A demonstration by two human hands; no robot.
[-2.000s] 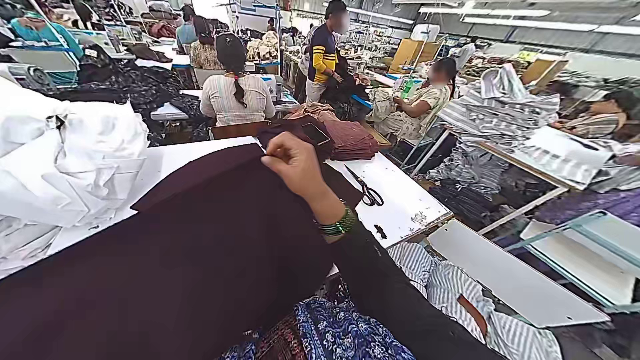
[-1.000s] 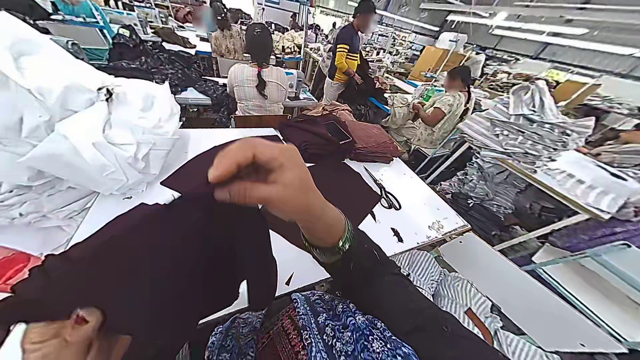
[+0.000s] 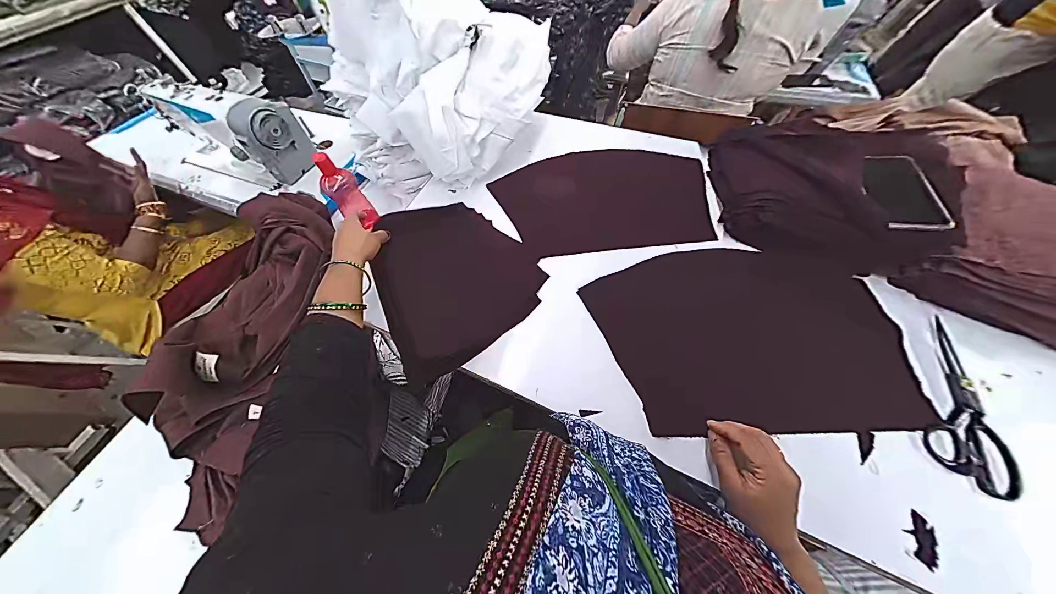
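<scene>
My left hand (image 3: pixel 360 242) reaches out at the left, its fingers at the top corner of a dark maroon fabric piece (image 3: pixel 450 280); whether it grips the cloth or the red plastic bottle (image 3: pixel 345 191) just beyond is unclear. My right hand (image 3: pixel 752 470) rests at the table's near edge, fingertips at the lower edge of a larger maroon panel (image 3: pixel 759 342) lying flat. Another maroon panel (image 3: pixel 610 202) lies behind it. Black-handled scissors (image 3: pixel 969 421) lie to the right, with small dark scraps (image 3: pixel 922 540) near them.
Heaped white fabric (image 3: pixel 450 82) stands at the back. Bundled maroon cloth (image 3: pixel 792 190) bears a dark phone-like object (image 3: pixel 907 192). Maroon garments (image 3: pixel 247 338) hang at the left, near a sewing machine (image 3: pixel 247 132). Another person's hand (image 3: pixel 144 190) is at far left; a seated person (image 3: pixel 718 49) is behind.
The view has swung left and down. My right hand has come back to the table's near edge. Panels now lie spread out, and my left hand is at the far left.
</scene>
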